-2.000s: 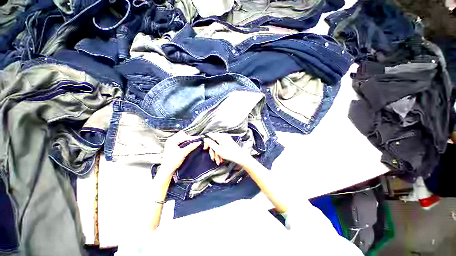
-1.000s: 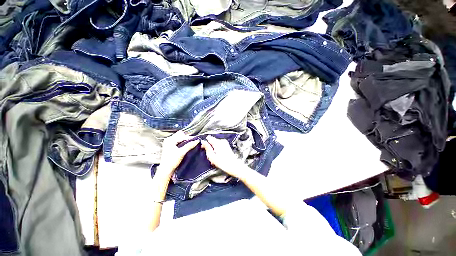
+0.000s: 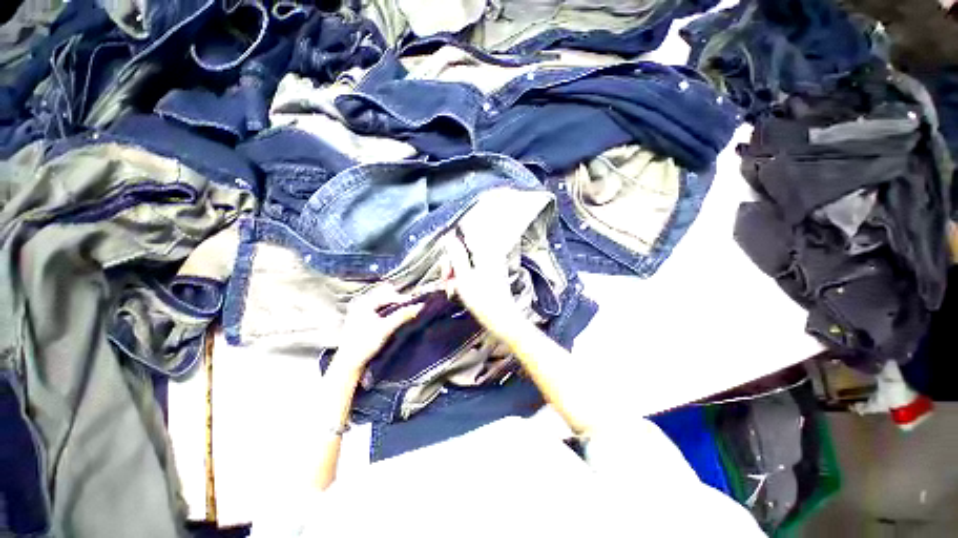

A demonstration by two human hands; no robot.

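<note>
A denim garment (image 3: 284,299), pale grey-beige inside with blue edges and shiny dots on its band, lies spread in front of me. My left hand (image 3: 370,324) pinches the edge of a dark navy panel (image 3: 420,342) at the garment's middle. My right hand (image 3: 470,286) is just right of it and higher, over the pale cloth near the panel's upper edge. Its fingers are blurred and washed out; I cannot tell whether they grip anything. No tool shows clearly.
Blue and grey denim is heaped at the left (image 3: 84,315) and back. A charcoal garment pile (image 3: 851,242) lies at the right on the white table (image 3: 693,326). Blue and green crates (image 3: 830,462) with garments stand on the floor at the lower right.
My right hand has moved up and slightly right, away from my left fingertips. My left hand stays at the dark panel's edge.
</note>
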